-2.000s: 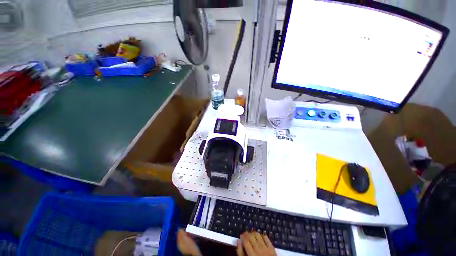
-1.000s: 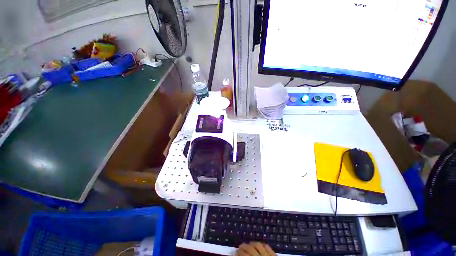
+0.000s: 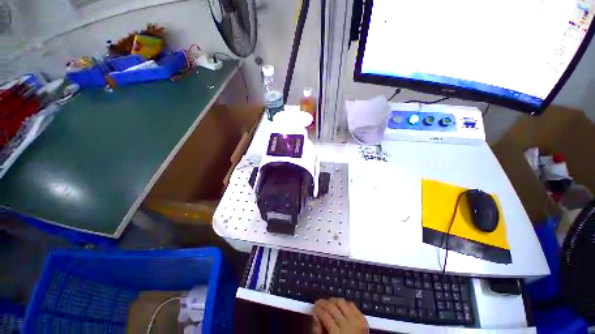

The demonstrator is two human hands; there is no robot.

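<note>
A white camera housing [image 3: 285,176] with a black front part lies on the perforated base plate [image 3: 326,225]. A small violet light spot shows on its dark square panel. One hand [image 3: 339,317], which looks like my right hand, rests at the front edge of the keyboard tray, its fingertips by the lower edge of the black keyboard [image 3: 385,291]. It holds nothing that I can see. The wrist is cut off by the bottom edge. My left hand is not in view.
A blue crate [image 3: 85,261] at lower left holds a white housing with a thin cable. A monitor [image 3: 476,49], a control panel [image 3: 434,124], a mouse [image 3: 483,210] on a yellow pad and an upright column [image 3: 334,72] stand around the plate. A green-topped bench [image 3: 98,156] is at left.
The other hand, at the tray's left end two seconds ago, has left the picture. A violet light spot has appeared on the housing's dark panel. The camera view has shifted.
</note>
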